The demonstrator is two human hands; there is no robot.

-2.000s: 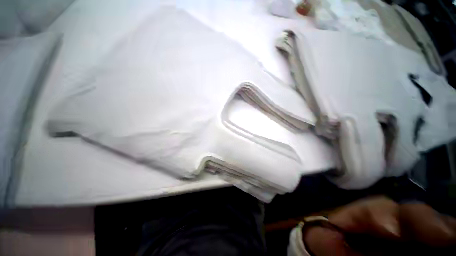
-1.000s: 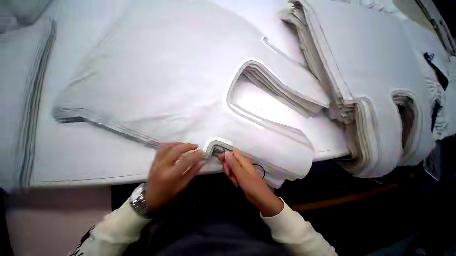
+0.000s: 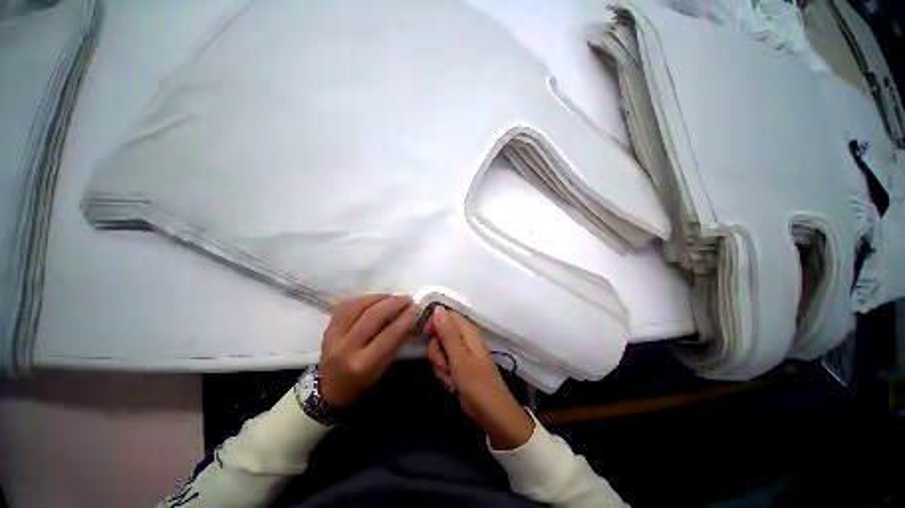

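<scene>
A stack of white cut panels (image 3: pixel 327 149) lies in front of me, with a deep U-shaped neckline (image 3: pixel 474 203) and layered grey-beige edges. My left hand (image 3: pixel 359 347) lies on the stack's near edge, fingertips pressed at the left end of the armhole curve (image 3: pixel 437 296). My right hand (image 3: pixel 466 369) is at the same curve, thumb and fingers together against the plies. A thin dark loop (image 3: pixel 507 361) shows beside the right hand. Any tool in the right hand is hidden by the fingers.
Another panel stack (image 3: pixel 739 129) lies at the right, its straps at the table edge. A further stack (image 3: pixel 50 179) is at the far left. A black strip (image 3: pixel 871 181) lies on white cloth at far right. The white table's edge (image 3: pixel 149 363) runs in front of me above dark floor.
Both hands have come to the near armhole edge since the first frame, where one hand was blurred below the table. Since the second frame the hands have shifted only slightly and the view has moved a little.
</scene>
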